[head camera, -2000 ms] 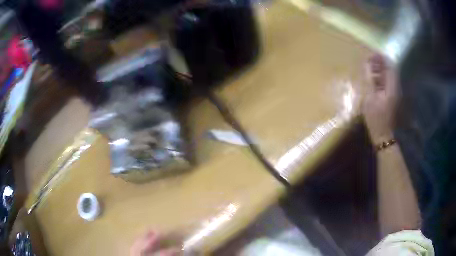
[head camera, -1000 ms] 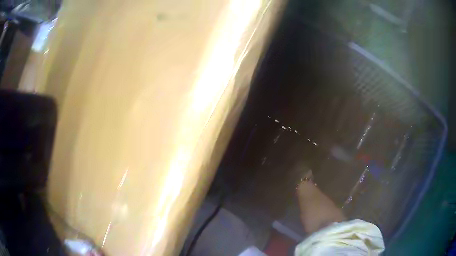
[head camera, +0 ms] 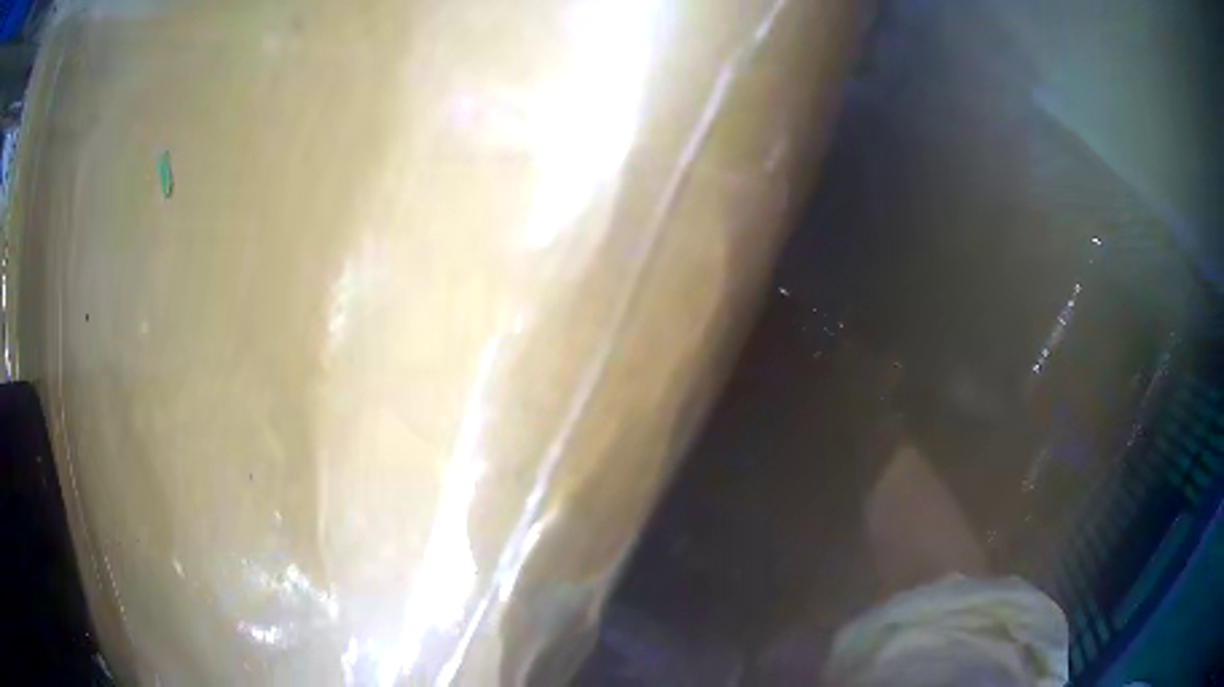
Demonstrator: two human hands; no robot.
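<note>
My right forearm (head camera: 926, 517), with a cream sleeve cuff (head camera: 953, 631), reaches from the bottom right into a dark area beside the bench. My right hand is lost in the dark and blur, so its fingers and anything in them cannot be made out. Dark shapes, possibly black speaker bodies (head camera: 752, 456), lie in that area with small glints on them; their outlines are unclear. My left hand is out of the picture.
The bench (head camera: 269, 349), brown under shiny film, fills the left and middle, its edge running diagonally. A small green piece (head camera: 165, 175) lies on it. A black object (head camera: 34, 537) is at the left edge. Blue-green slats (head camera: 1154, 537) show at lower right.
The view has swung right and closer to the bench edge. My right arm has moved from beside the bench into the dark area. My left hand has left the picture.
</note>
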